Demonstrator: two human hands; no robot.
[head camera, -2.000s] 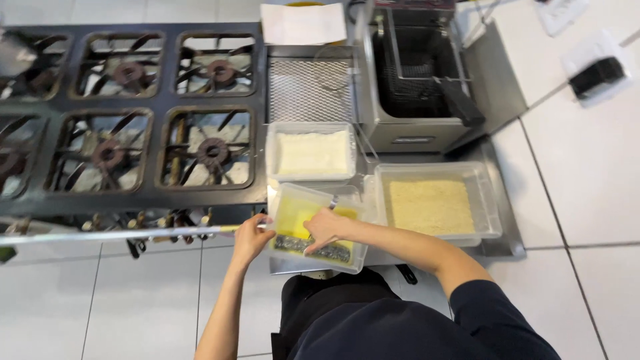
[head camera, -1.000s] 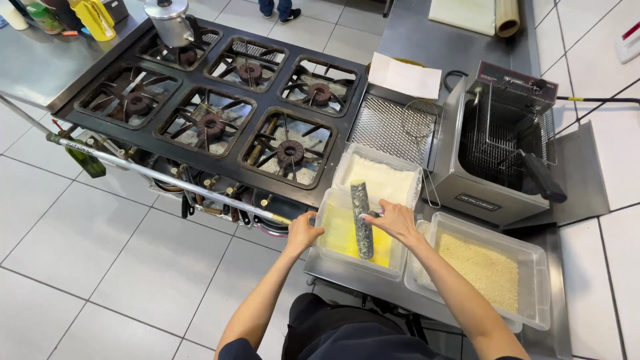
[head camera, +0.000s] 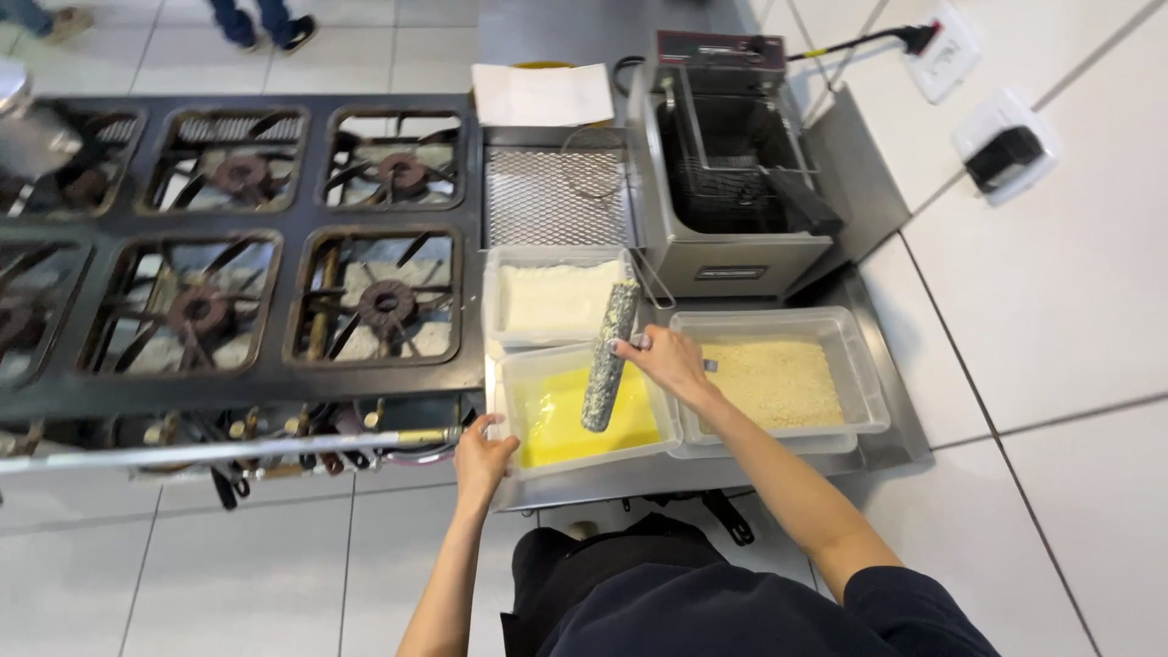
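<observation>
My right hand (head camera: 671, 360) grips a dark, speckled food roll (head camera: 609, 365), which looks like a nori-wrapped sushi roll, around its middle. The roll is tilted near upright in the view, over a clear plastic container of yellow liquid (head camera: 557, 420), perhaps beaten egg. At that container's left wall is my left hand (head camera: 484, 453), its fingers on the rim. Behind it stands a container of white powder or batter (head camera: 558, 297). Right of my right hand, partly behind the wrist, lies a container of pale crumbs (head camera: 780, 383).
A gas stove (head camera: 388, 301) with several burners fills the left, a metal rail (head camera: 274, 447) along its front. At the back right stands an electric deep fryer (head camera: 739, 265) with a wire basket, beside a perforated metal tray (head camera: 547, 196). A person's legs (head camera: 265, 18) show beyond the stove.
Two seconds ago the roll lay low in the yellow liquid under my right hand, with the container tilted. Now it is raised above the liquid. The view has swung between frames.
</observation>
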